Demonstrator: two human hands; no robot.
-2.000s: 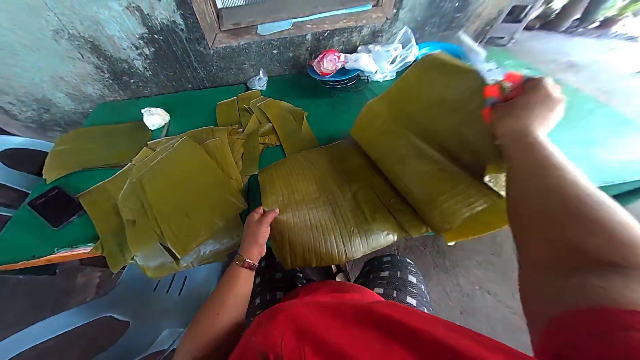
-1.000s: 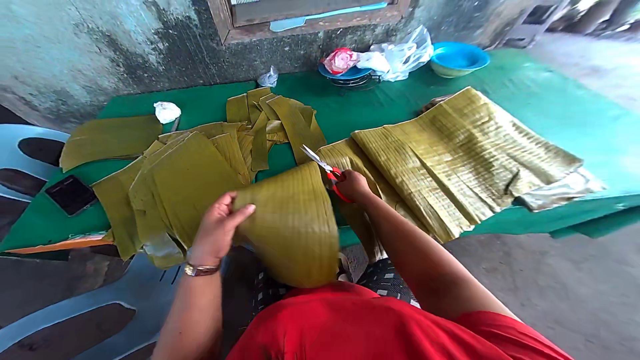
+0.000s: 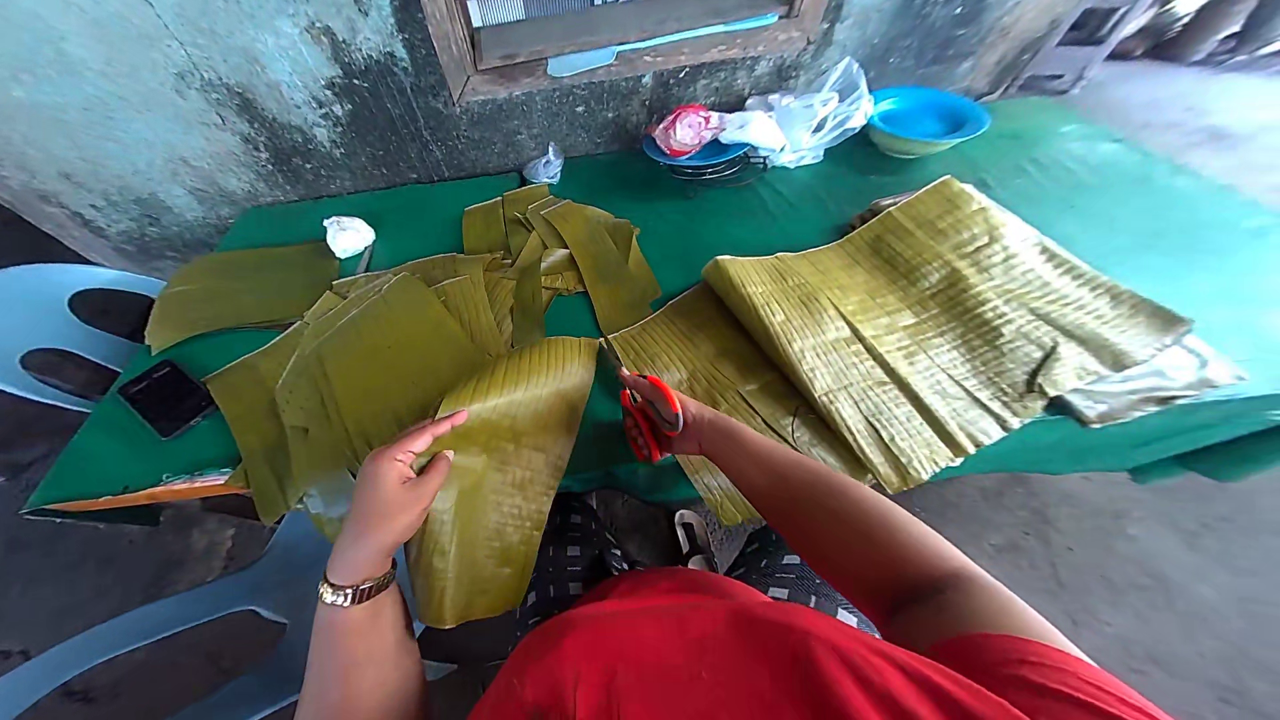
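My right hand [image 3: 665,415] grips red-handled scissors [image 3: 640,408], their blades at the far edge between two sections of banana leaf. Against my left hand [image 3: 405,490], fingers spread and thumb apart, lies the left leaf section [image 3: 510,470], which hangs over the table's near edge; whether the fingers pinch it is hidden. To the right of the scissors lies the long leaf [image 3: 900,340], partly folded over itself. Cut leaf pieces [image 3: 380,350] overlap in a pile on the left, and narrower strips [image 3: 590,250] are heaped behind them.
A phone [image 3: 166,398] lies near the left end of the green-covered table [image 3: 1080,200]. Along the wall are a blue plate [image 3: 710,155] with bundles, a clear plastic bag [image 3: 825,115] and a blue basin [image 3: 928,118]. A light-blue plastic chair [image 3: 250,585] stands at the lower left.
My right hand has come from the far right to the middle with the scissors. The leaf part it lifted earlier now lies on the table. A gap has opened between the left section and the long leaf.
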